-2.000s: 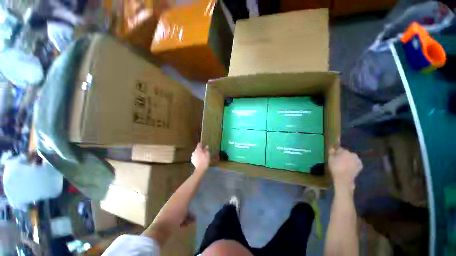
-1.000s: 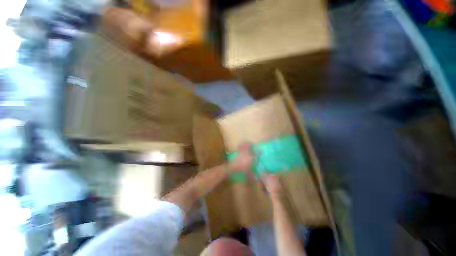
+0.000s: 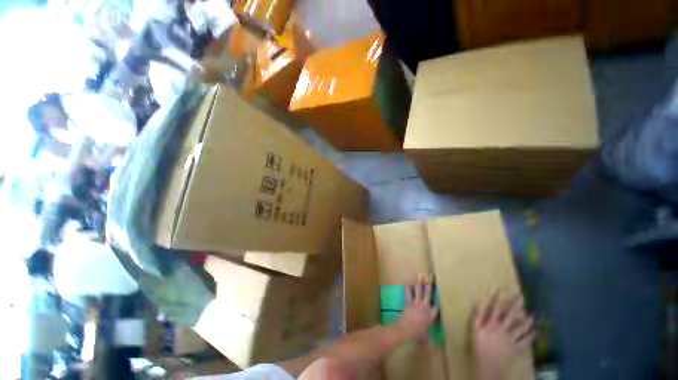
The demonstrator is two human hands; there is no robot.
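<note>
A brown shipping carton (image 3: 398,245) stands low in front of me, cut off by the bottom edge. Its right flap (image 3: 472,256) is folded inward; a flap on the left stands up. Green retail boxes (image 3: 392,297) show in the gap between flaps. My left hand (image 3: 421,306) lies with fingers spread over the gap, at the inner edge of the flaps. My right hand (image 3: 504,323) presses flat, fingers spread, on the right flap. Neither hand is closed around anything.
A closed brown carton (image 3: 505,104) stands on the floor ahead. Printed cartons (image 3: 245,178) are piled at the left, partly under grey-green plastic. An orange wrapped carton (image 3: 338,78) stands behind them. Grey floor (image 3: 587,274) shows at the right.
The carton, earlier held open by its side walls with four green boxes showing, now has flaps folded over them. My hands moved onto the flaps, and the view shifted left, losing the green table.
</note>
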